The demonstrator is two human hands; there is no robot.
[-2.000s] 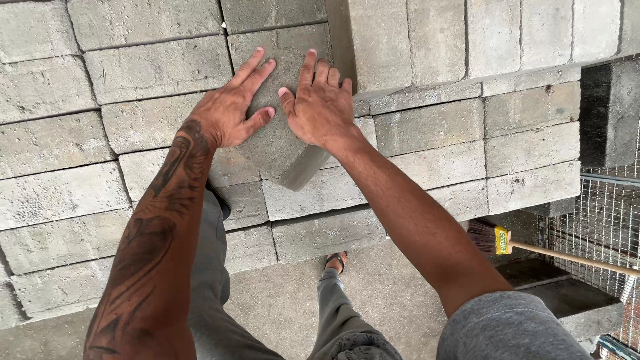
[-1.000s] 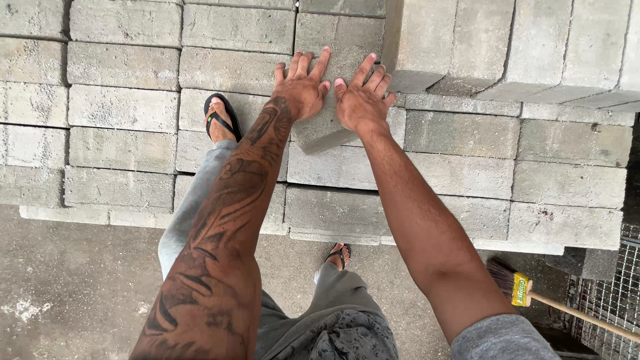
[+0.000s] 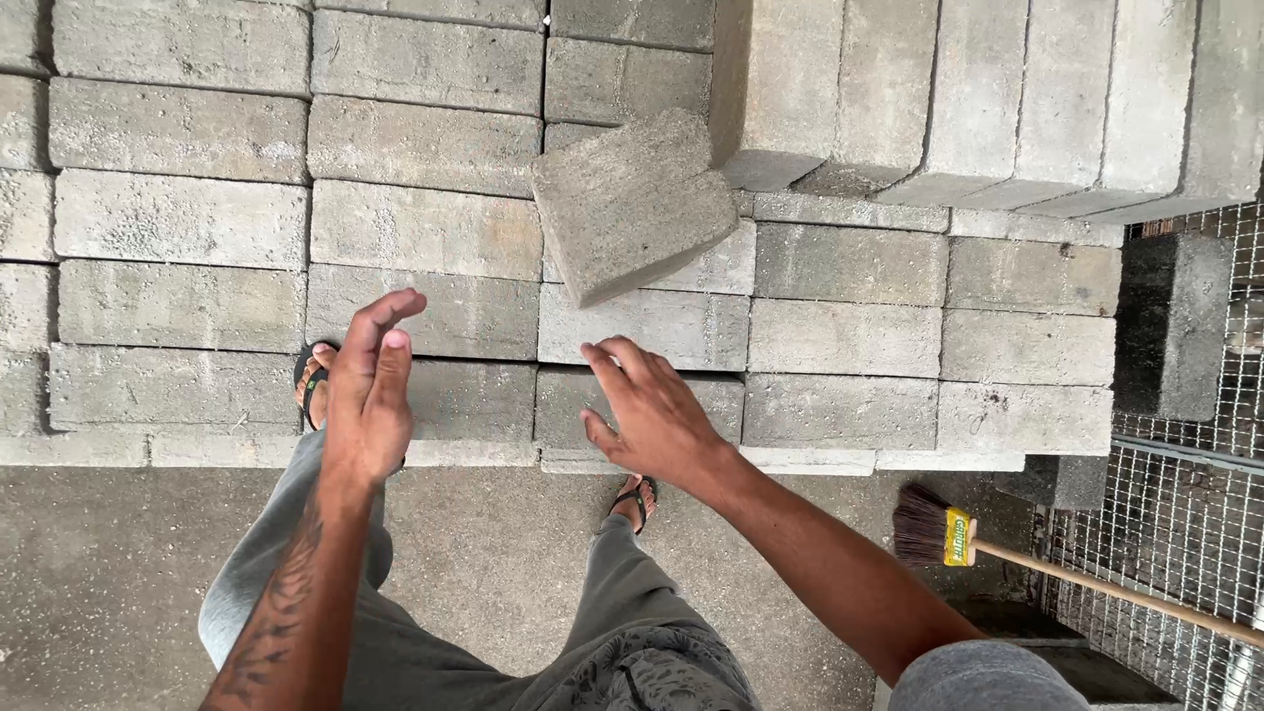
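A loose grey concrete block (image 3: 637, 207) lies askew on the stacked rows of concrete blocks (image 3: 425, 227), its right corner beside the raised blocks. Below and left of it, my left hand (image 3: 373, 390) is held up with fingers slightly bent and nothing in it, over the front rows. Nearer to the loose block, my right hand (image 3: 647, 410) hovers just below its lower corner, fingers apart and holding nothing. Neither hand touches the loose block.
An upper layer of upright blocks (image 3: 973, 89) stands at the top right. A broom (image 3: 933, 523) with a wooden handle leans by the wire mesh fence (image 3: 1175, 553). One sandalled foot (image 3: 316, 380) is on the stack's front edge, the other (image 3: 634, 502) on the concrete floor (image 3: 474, 563).
Both hands have let go of the loose block and drawn back toward me, the left one farther to the left. The left foot shows on the stack since the middle frame.
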